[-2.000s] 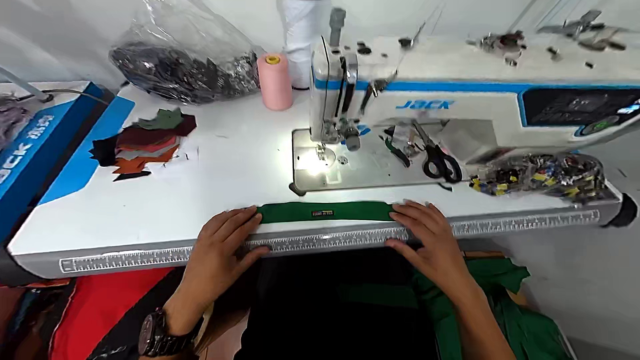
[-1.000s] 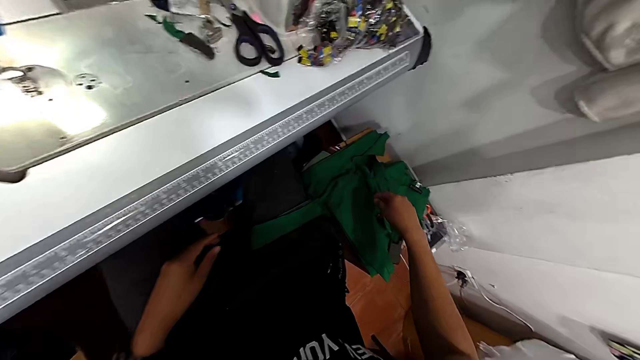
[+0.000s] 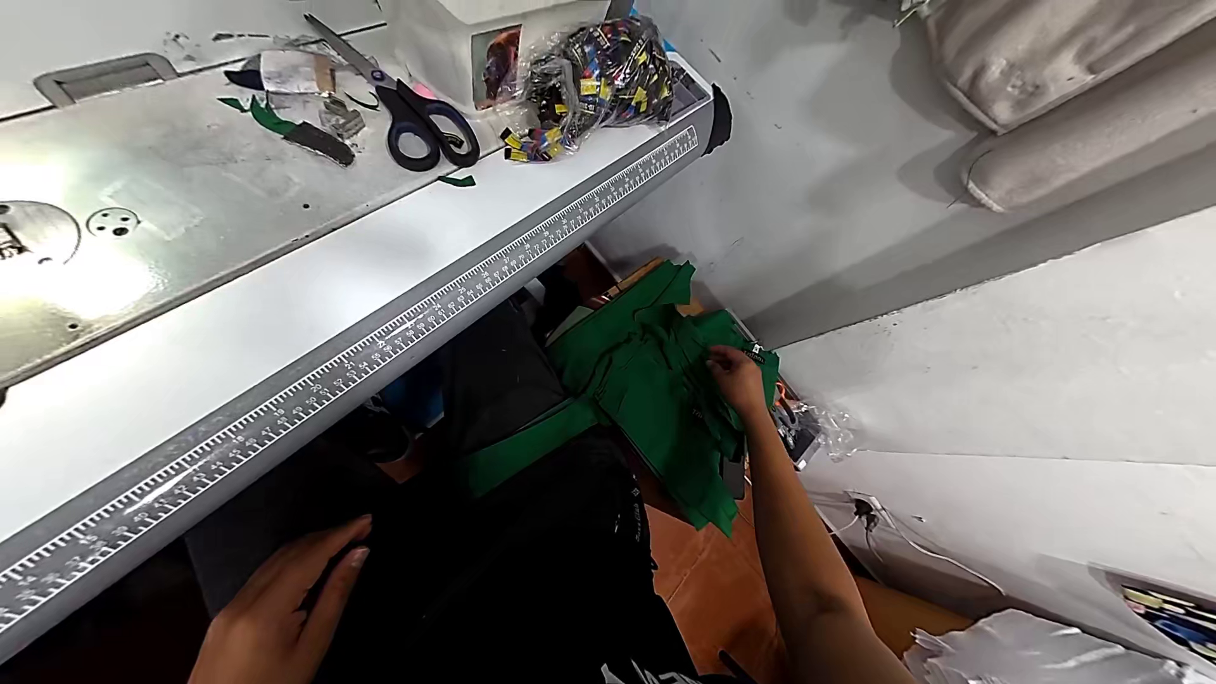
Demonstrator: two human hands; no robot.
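A heap of green cut fabric pieces [image 3: 646,370] lies below the table's right end, beside my lap. My right hand [image 3: 739,380] rests on its right part with the fingers bent onto the cloth; whether they pinch a piece cannot be told. A green strip [image 3: 532,446] runs from the heap across my dark clothing. Low on the left, my left hand [image 3: 294,589] hovers over the dark clothing, fingers slightly apart, holding nothing visible.
The sewing table's edge carries a ruler tape [image 3: 408,328]. On top lie scissors [image 3: 418,109], fabric scraps [image 3: 294,128] and a plastic bag of labels [image 3: 608,81] near the machine bed [image 3: 190,190]. Right of the heap are a wall [image 3: 1026,380] and a wall socket with cables [image 3: 864,508].
Both hands have left the green strip that lay at the table edge two seconds ago. My right hand has moved to the green heap. The view has swung right and down.
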